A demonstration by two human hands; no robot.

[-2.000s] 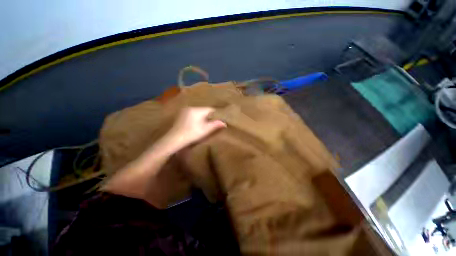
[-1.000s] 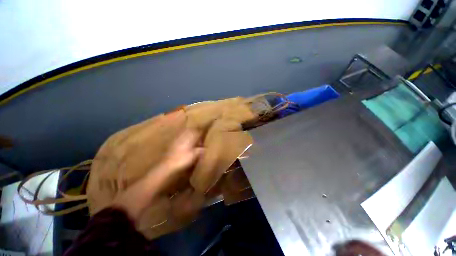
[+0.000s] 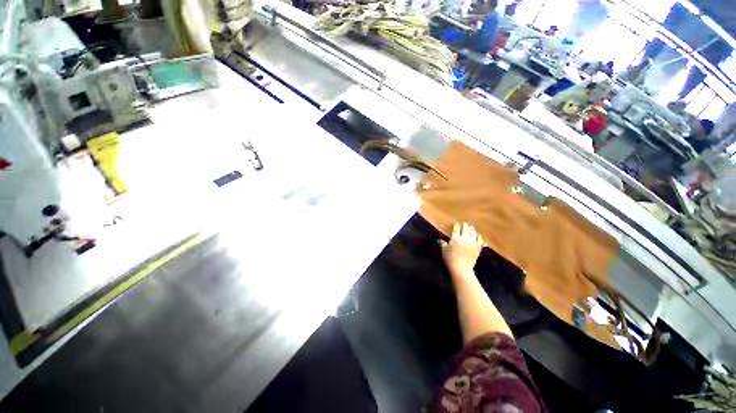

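A tan-brown tote bag [image 3: 516, 218] lies flat on a narrow bench to the right of the machine table. Brown handles [image 3: 393, 148] show at its upper left end, and more handles [image 3: 625, 323] at its lower right end. My right hand [image 3: 462, 246] is palm down at the bag's near edge, its fingers on the fabric. Whether the fingers pinch the edge is too unclear to tell. The forearm has a maroon patterned sleeve. My left hand is out of the picture.
A bright white and metal table [image 3: 266, 218] fills the left. A white sewing machine head [image 3: 28, 177] stands at far left. Small snips [image 3: 254, 156] and a dark rectangle [image 3: 227, 179] lie on the table. Bundled straps [image 3: 391, 36] and workstations are behind.
The view has swung right, away from the wall. The left hand and the brown bag it was on are out of view. The right hand now reaches to another bag.
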